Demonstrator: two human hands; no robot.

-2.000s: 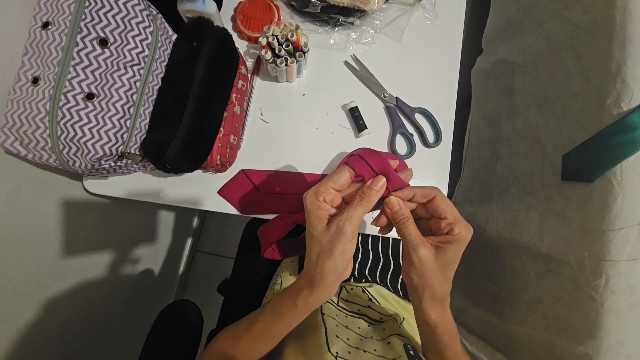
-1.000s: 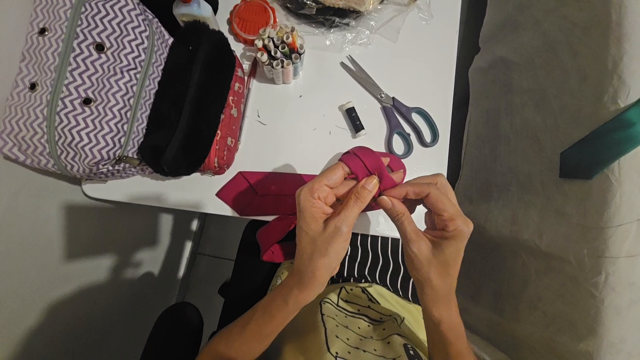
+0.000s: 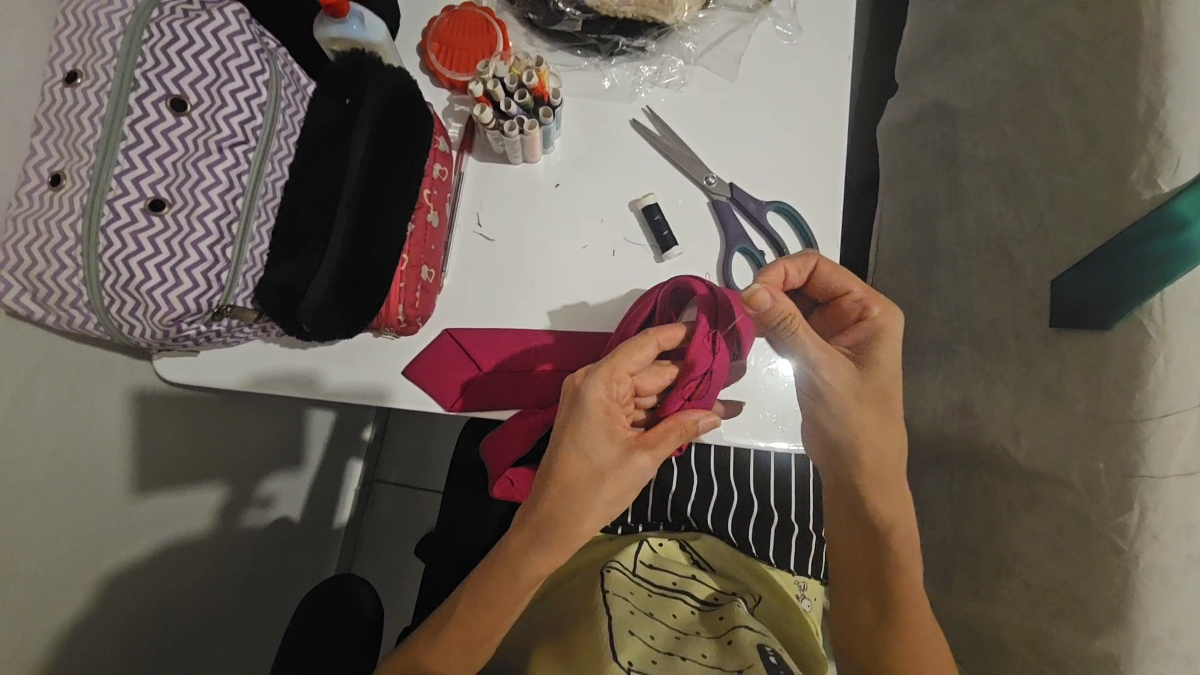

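Note:
My left hand (image 3: 623, 412) holds a looped, knotted part of a magenta necktie (image 3: 689, 352) over the table's front edge. The tie's pointed end lies flat on the table to the left, and another fold hangs over the edge. My right hand (image 3: 825, 347) is at the right side of the loop, thumb and forefinger pinched together; whether a needle or thread is between them is too small to tell. Beyond the hands lie a spool of dark thread (image 3: 659, 227) and scissors (image 3: 727, 192) with purple and teal handles, blades slightly apart.
A white table (image 3: 581, 187) bears a zigzag-patterned bag (image 3: 187, 169), a black furry case (image 3: 347, 197), a red patterned case (image 3: 422, 234), a bundle of thread spools (image 3: 516, 108), a red round container (image 3: 464, 42) and a plastic bag (image 3: 647, 47). A green necktie (image 3: 1125, 262) is at the far right.
My right hand has moved from against the tie's loop slightly up and to the right. My left fingers have spread, and the loop is turned to show more of its inner side.

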